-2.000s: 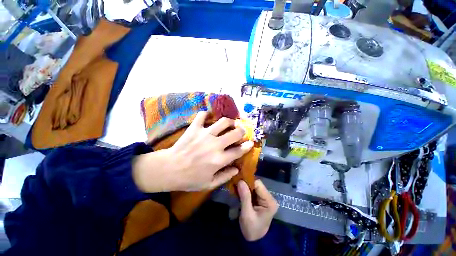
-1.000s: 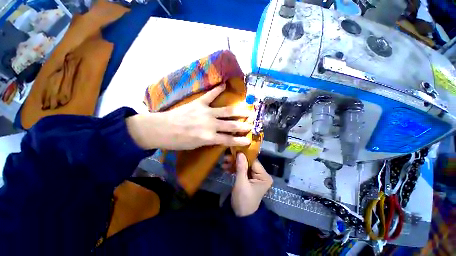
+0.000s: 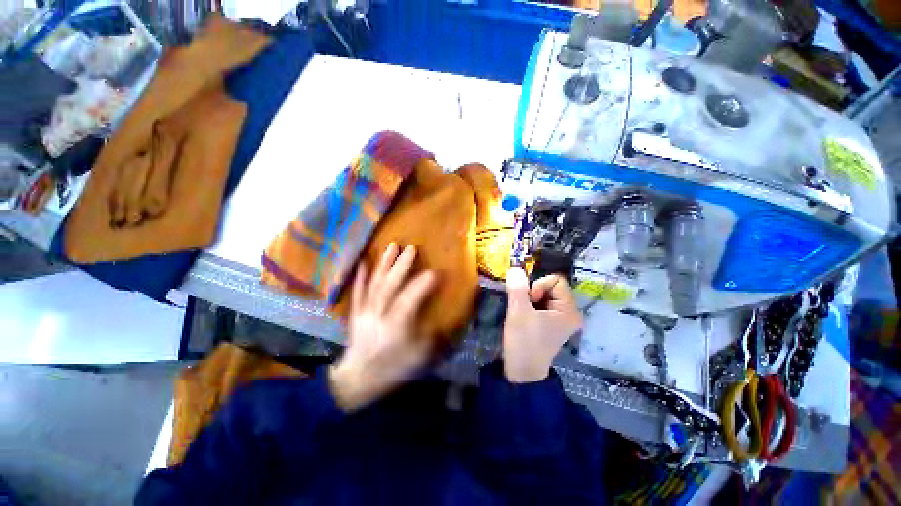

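A brown fabric panel (image 3: 435, 232) lies at the sewing machine, its far right part under the lit needle area (image 3: 519, 232). Plaid fabric (image 3: 341, 217) shows folded along its left side. My left hand (image 3: 390, 321), slightly blurred, lies on the brown panel with its fingers spread, left of the needle. My right hand (image 3: 538, 321) is just below the needle area, thumb and forefinger together at the edge of the brown cloth; whether they pinch it is hard to see.
The white-grey machine head (image 3: 692, 148) fills the right. Brown cut panels (image 3: 207, 109) with small folded brown pieces (image 3: 148, 178) lie at the left. Yellow and red scissors (image 3: 759, 415) and patterned black strip (image 3: 812, 321) are at the lower right. Brown cloth (image 3: 212, 390) hangs near my lap.
The brown and plaid cloth has turned, its plaid edge now slanting down to the left. My left hand has moved down, away from the needle. My right hand has moved up beside the needle.
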